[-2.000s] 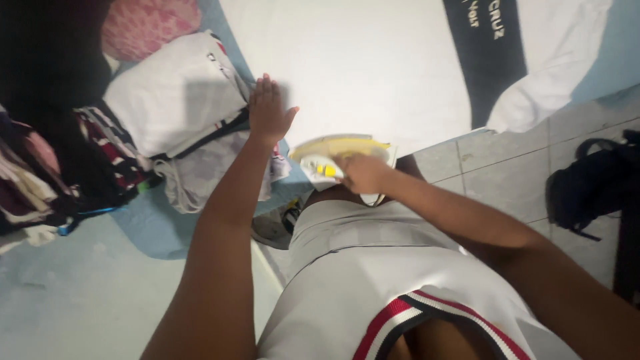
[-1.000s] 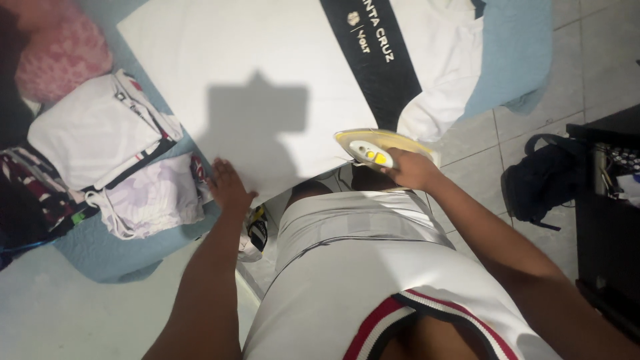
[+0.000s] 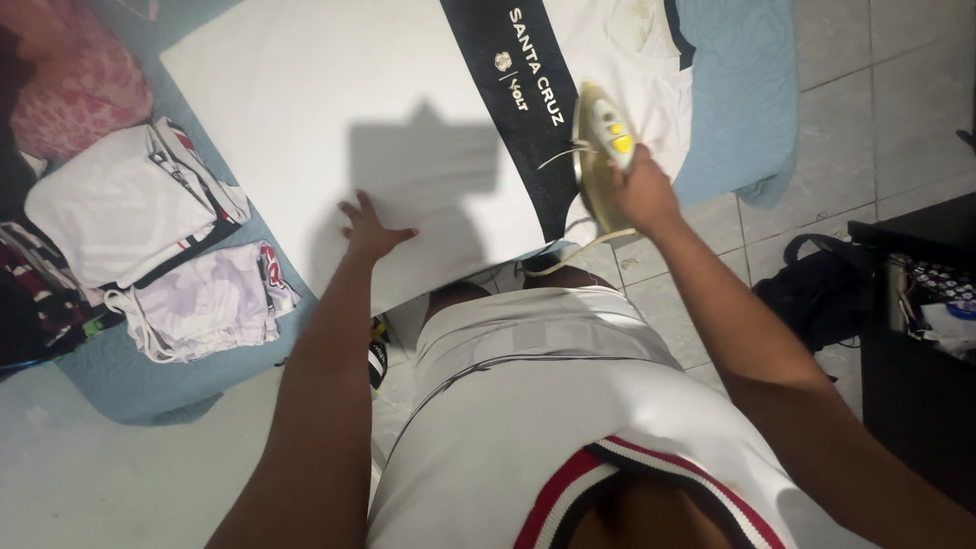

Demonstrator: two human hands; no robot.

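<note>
A white shirt (image 3: 274, 99) with a dark band bearing writing lies spread on a blue cloth-covered surface (image 3: 736, 99). My right hand (image 3: 646, 191) grips the handle of a clothes iron (image 3: 595, 179) with yellow buttons. The iron is over the shirt, just right of the dark band, its tip toward the top of the view. A pale cord runs from near my right hand down toward my legs. My left hand (image 3: 375, 232) rests palm down on the white part of the shirt, near its lower left edge, with fingers spread. The iron's soleplate is hidden.
Left of the shirt lie a folded white garment (image 3: 122, 202), pale patterned shorts (image 3: 202, 305), a pink patterned cloth (image 3: 84, 99) and dark clothes (image 3: 38, 290). A dark backpack (image 3: 816, 293) stands on the tiled floor beside black furniture (image 3: 915, 404) at the right.
The iron in my right hand has moved from the shirt's near edge up beside the dark band. My left hand has moved onto the white fabric. The view has shifted.
</note>
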